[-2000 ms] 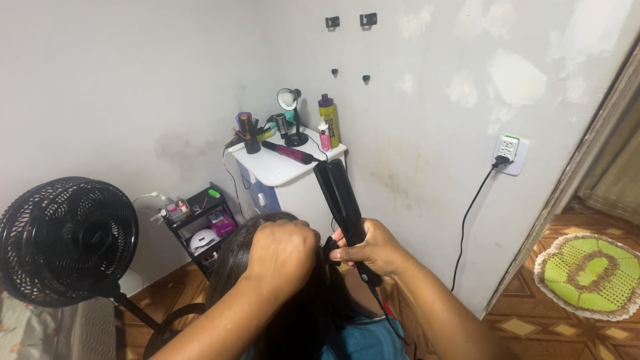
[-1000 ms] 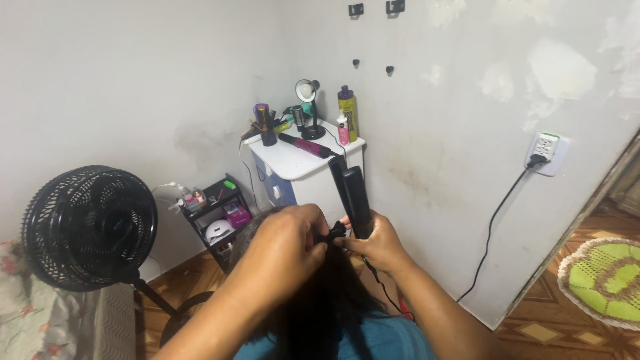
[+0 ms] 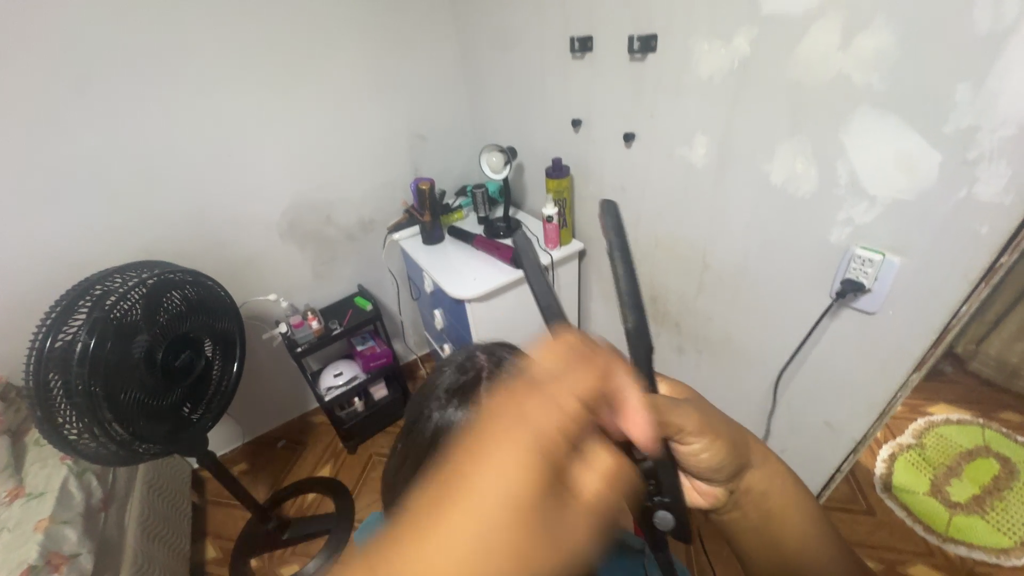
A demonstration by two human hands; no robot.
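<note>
A black hair straightener is gripped in my right hand, its two arms spread apart and pointing up. My left hand, blurred, is in front of the straightener's lower part; whether its fingers hold a strand or a clip cannot be seen. Below it is the dark-haired head of a seated person, partly covered by my left forearm. A bit of the person's teal top shows at the bottom.
A black fan stands at left, beside a black shelf cart. Behind, a white cabinet holds a lamp, bottles and a magenta styling tool. A plugged-in cord hangs from the wall outlet. A green rug lies right.
The straightener's arms, close together a second ago, are now wide apart. My left hand has moved in front of the tool's lower part.
</note>
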